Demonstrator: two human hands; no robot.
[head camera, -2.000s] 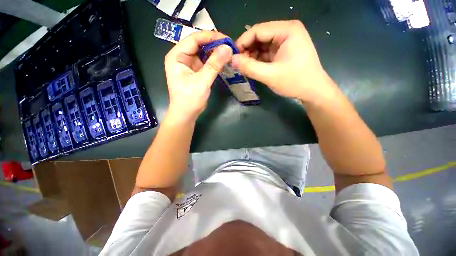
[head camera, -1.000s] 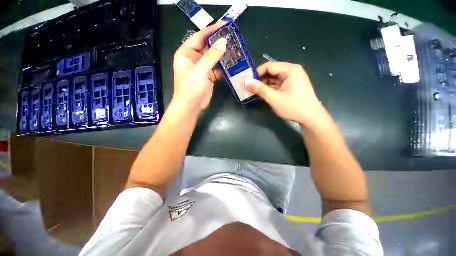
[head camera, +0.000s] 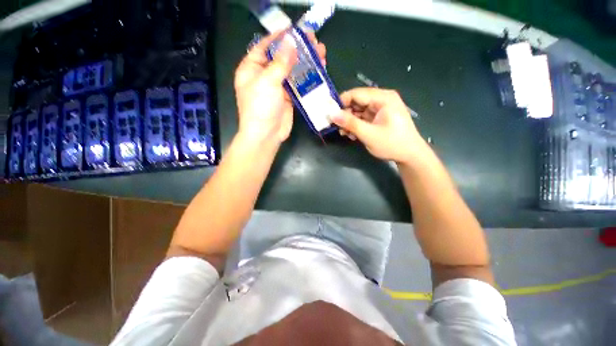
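Observation:
A blue phone housing (head camera: 316, 122) with a mainboard in it is held tilted over the bench. The board's white LCD screen (head camera: 317, 106) faces up at the lower end. My left hand (head camera: 267, 94) grips the upper end, its thumb on the board and fingers around the frame. My right hand (head camera: 375, 118) pinches the lower right corner between thumb and fingers. The thumbs hide parts of the board and the frame edge.
A black blister tray (head camera: 135, 51) with several blue housings lies at left. Loose boards (head camera: 317, 15) lie beyond my left hand. A thin tool (head camera: 367, 80) lies behind my right hand. White pieces (head camera: 538, 86) and a clear tray (head camera: 581, 159) are at far right. A cardboard box (head camera: 67, 257) stands below.
The housing has turned from being cupped in both hands to lying with its board facing up. My right hand has moved from its upper part to its lower corner. The view has shifted slightly.

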